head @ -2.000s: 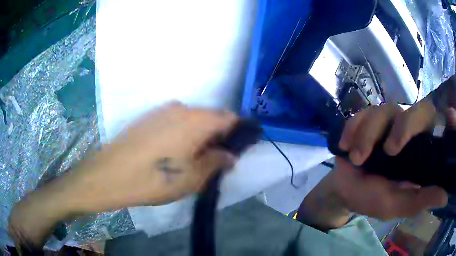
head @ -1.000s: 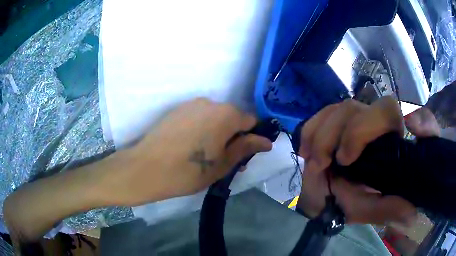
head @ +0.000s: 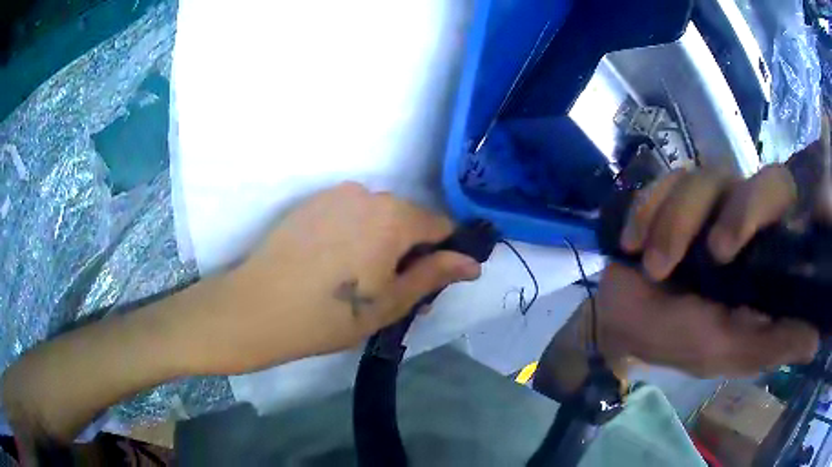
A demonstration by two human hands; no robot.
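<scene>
My left hand (head: 338,274) pinches one end of the black curved headband (head: 376,392) between thumb and fingers, above the white foam sheet's lower right edge. The band's other end (head: 598,397) hangs below my right hand, with a thin dark wire (head: 584,287) rising from it. Another thin wire loops from the pinched end. My right hand (head: 693,283) is wrapped around the thick black electric screwdriver (head: 766,274), apart from the pinched end. The driver bit cannot be made out.
The blue parts bin (head: 462,137) lies beyond my hands, with tiny dark screws (head: 472,169) in its corner. A screw feeder (head: 652,128) stands at its right. The white foam sheet (head: 301,91) and crinkled plastic film (head: 55,210) lie left. A cardboard box (head: 741,415) is lower right.
Since one second ago, my right hand with the screwdriver has moved right and away from the pinched band end. My left hand has shifted slightly left and keeps its hold.
</scene>
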